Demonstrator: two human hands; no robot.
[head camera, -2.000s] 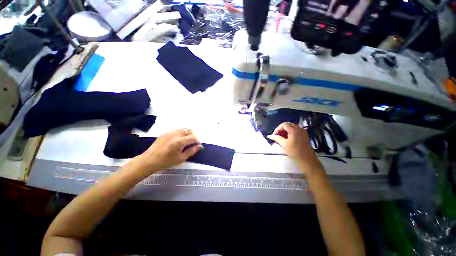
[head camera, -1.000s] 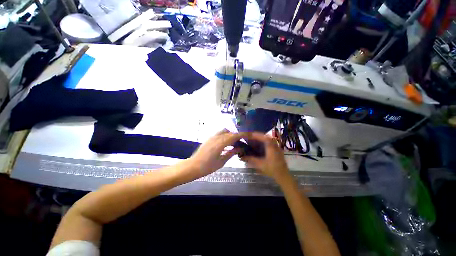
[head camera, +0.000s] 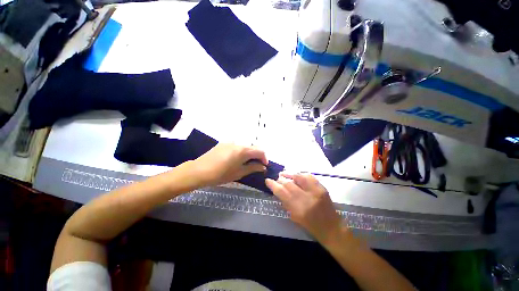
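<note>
A long dark fabric strip (head camera: 151, 146) lies bent on the white table, and its right end is under both hands near the grey front edge. My left hand (head camera: 230, 163) holds the strip between thumb and fingers. My right hand (head camera: 301, 196) has its fingertips on the strip's right end, touching the fabric close to my left hand. The exact fold of that end is partly hidden by the fingers. The white sewing machine head (head camera: 336, 74) stands behind and right of the hands. A flat dark fabric piece (head camera: 350, 142) lies by the needle area.
Stacked dark cut panels (head camera: 230, 40) lie behind, left of the machine. A wide dark piece (head camera: 102, 94) lies at left, near a blue sheet (head camera: 103, 44). Orange snips (head camera: 379, 159) and black-handled scissors (head camera: 407, 159) lie under the machine arm. The ruler-marked edge (head camera: 256, 206) runs along the front.
My right hand has come from beside the needle to the strip's end, left of it. My left hand has stayed on the strip. The view has moved closer and lower.
</note>
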